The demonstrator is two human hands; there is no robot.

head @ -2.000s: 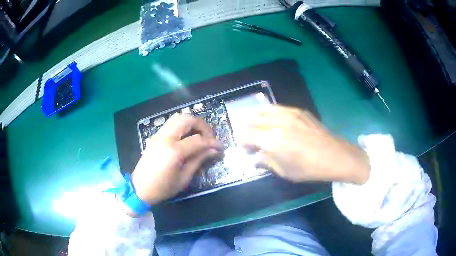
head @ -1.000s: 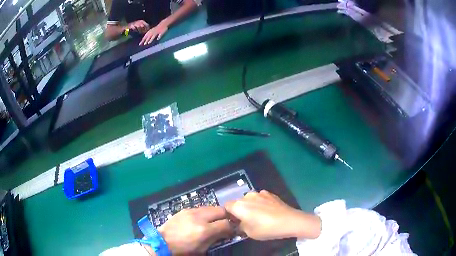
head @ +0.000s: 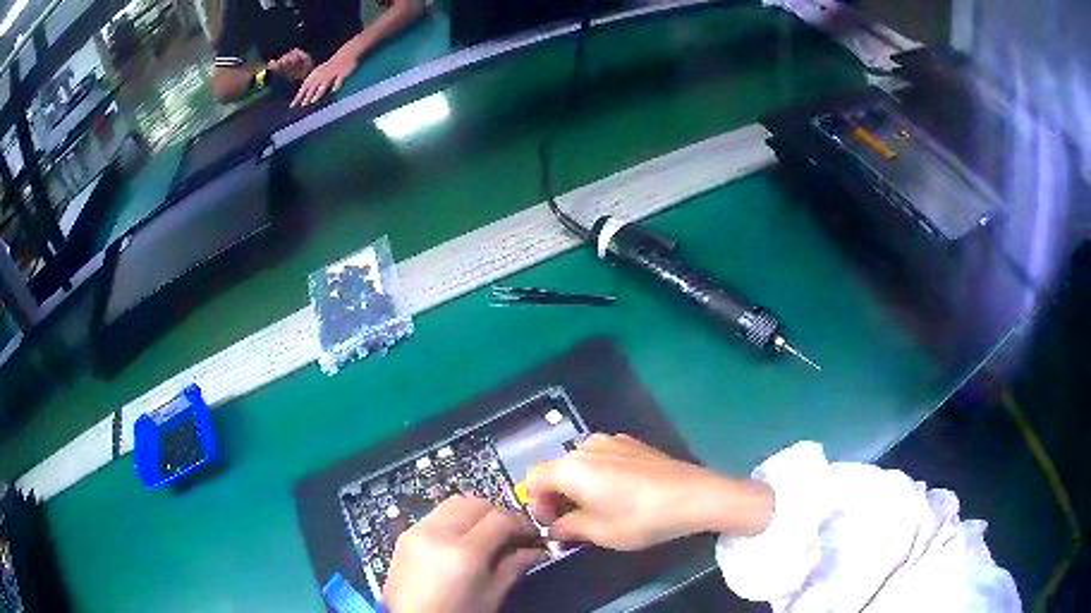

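The silver housing [head: 564, 404] lies on a black foam pad [head: 622, 381] with the main board [head: 419, 471] in its left part and bare metal at right. My left hand [head: 461, 557] is over the board's lower right, fingers bent, fingertips low on the unit. My right hand [head: 622, 493] is over the bare metal side, thumb and finger pinched on the end of an orange-yellow flex cable [head: 522, 492]. Both hands' fingertips nearly meet. What my left fingertips hold, if anything, is hidden.
A blue screw tray [head: 176, 438], a zip bag of black parts [head: 357, 304], tweezers [head: 553, 297] and an electric screwdriver [head: 688, 284] lie beyond the pad. Another unit [head: 909, 174] is at the right. Dark flat units are on the belt. A person's hands [head: 321, 79] rest opposite.
The view has tilted up and shifted since the first frame. My hands have come together near the board's right edge, and the orange-yellow cable now shows by my right fingers.
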